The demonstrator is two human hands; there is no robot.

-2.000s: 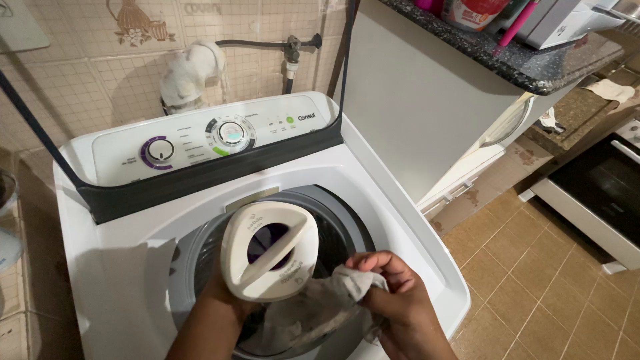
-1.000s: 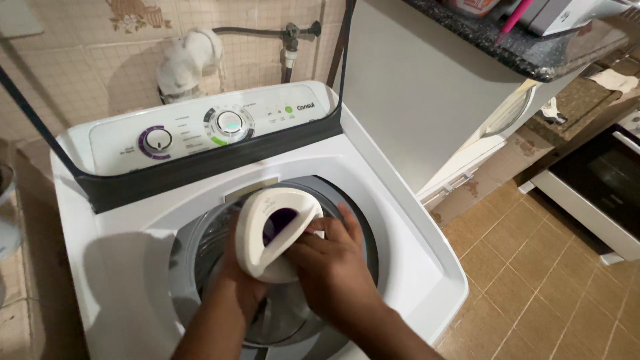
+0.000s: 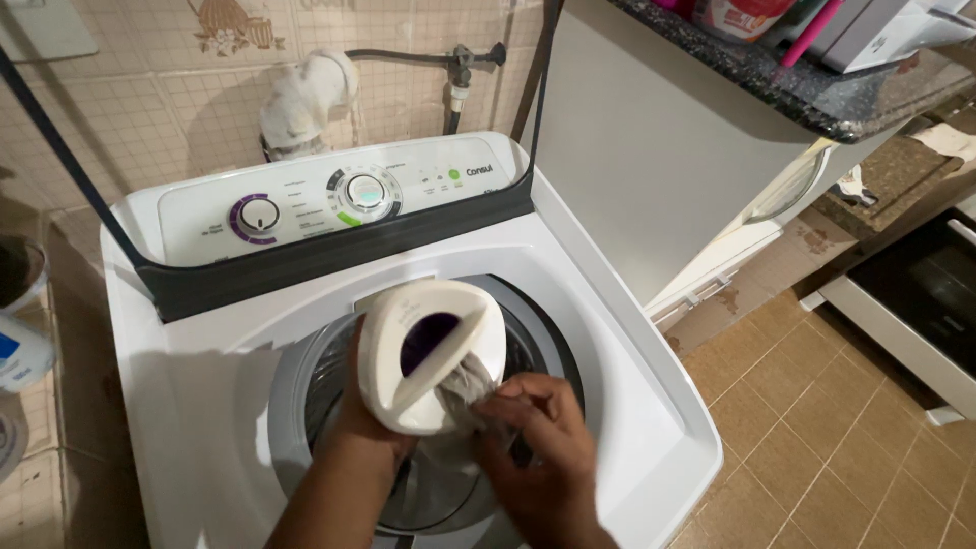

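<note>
A white plastic washing-machine dispenser cap (image 3: 385, 358), with a purple hollow and a raised bar across it, is held over the tub opening. My left hand (image 3: 366, 427) grips it from below and the left side; most of its fingers are hidden behind the part. Pinched in the fingers of my right hand (image 3: 541, 435) is a thin greyish cloth (image 3: 465, 385), pressed into the recess on the right side of the bar. Below both hands lies the round opening of the white top-loading washing machine (image 3: 640, 404), its drum (image 3: 427, 496) partly visible.
The control panel (image 3: 305, 206) and raised lid frame (image 3: 343, 263) stand behind the tub. A white pipe (image 3: 309, 99) and a tap (image 3: 461, 69) are on the tiled wall. To the right are a granite counter (image 3: 762, 84) and an oven (image 3: 930, 290); bottles (image 3: 23, 354) stand at left.
The cloth hung from my right fingers beside the part two seconds ago, then my right hand covered the bar. Now that hand is lower right, and the cloth shows against the bar.
</note>
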